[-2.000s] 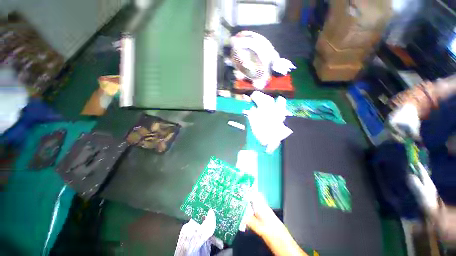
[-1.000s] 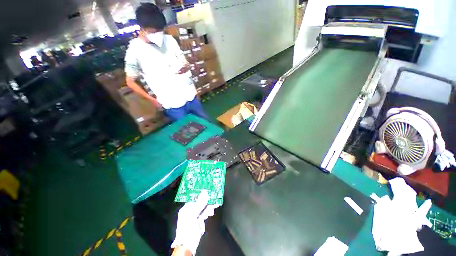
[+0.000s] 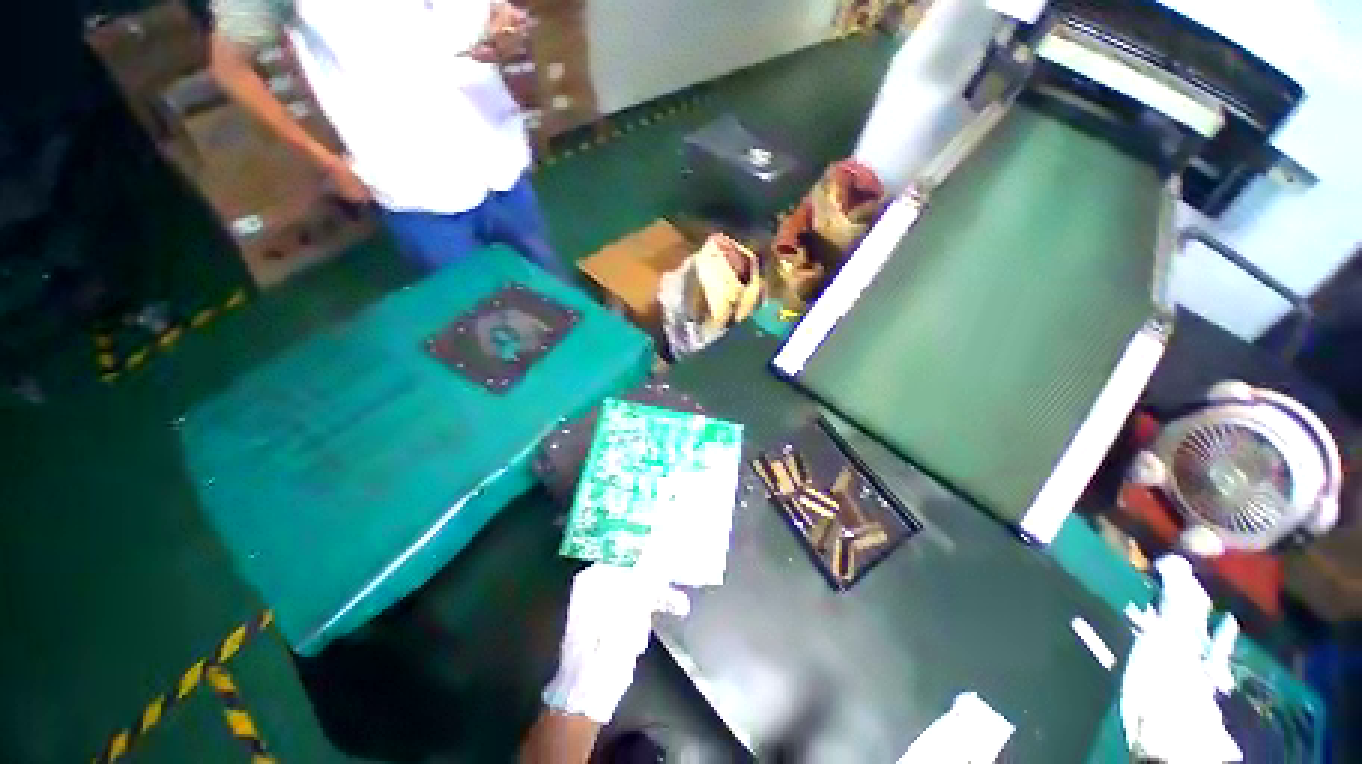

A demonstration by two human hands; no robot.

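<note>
My left hand, in a white glove, holds a green circuit board by its lower edge, above the near left part of the black sheet. White print or solder points show on the board's face, and its lower right part is washed out by glare. The board partly covers a dark plate behind it. My right hand is not in view.
A shallow black tray holds brown bars. The sloping green conveyor stands behind it. A fan and a crumpled white cloth are at right. A teal-covered table bears a dark pallet. A person stands behind it.
The view has swung left and down since the earliest frame, where my right hand also touched the board. My left hand still holds the board, now nearer the tray in the picture.
</note>
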